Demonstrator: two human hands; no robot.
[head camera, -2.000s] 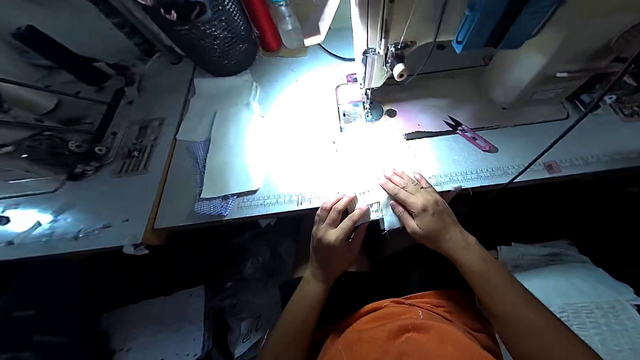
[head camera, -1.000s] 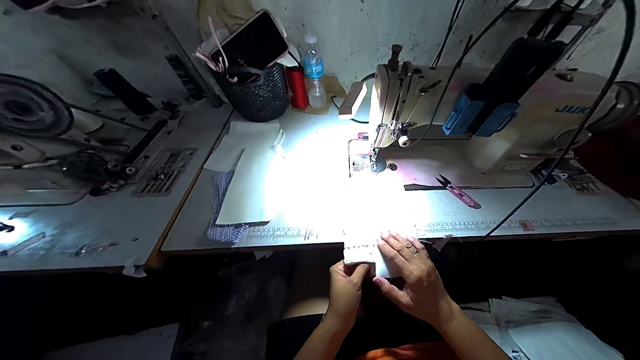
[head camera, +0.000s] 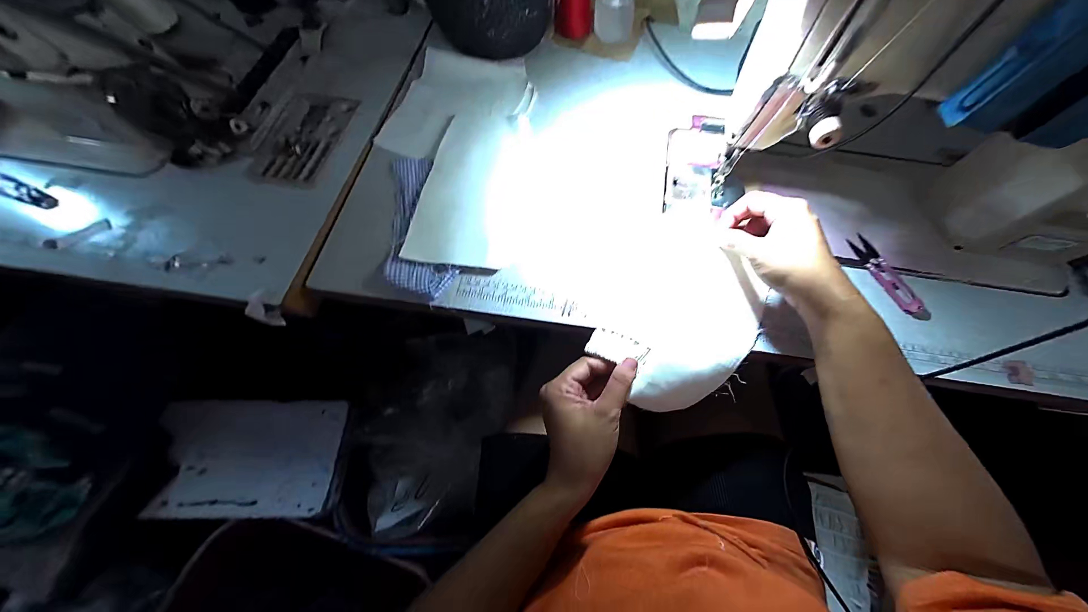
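Note:
White fabric (head camera: 697, 340) lies over the table's front edge, its upper part washed out by the lamp. My left hand (head camera: 586, 416) pinches its stitched lower left corner between thumb and fingers, just off the edge. My right hand (head camera: 782, 246) is at the fabric's upper right, close to the sewing machine's presser foot (head camera: 724, 183), thumb and fingertips together on what looks like the cloth; glare hides the exact hold. Pink-handled thread snips (head camera: 888, 276) lie to the right of my right hand.
White cloth pieces (head camera: 463, 195) and blue checked fabric (head camera: 412, 225) lie on the left of the table. A ruler strip (head camera: 510, 296) runs along the front edge. Behind stand a dark basket (head camera: 491, 21) and a red thread cone (head camera: 575, 17). Another machine stands left.
My right hand has moved from the front edge up to the presser foot. My hands, close together before, are now apart, with the white fabric spread between them. The view has shifted.

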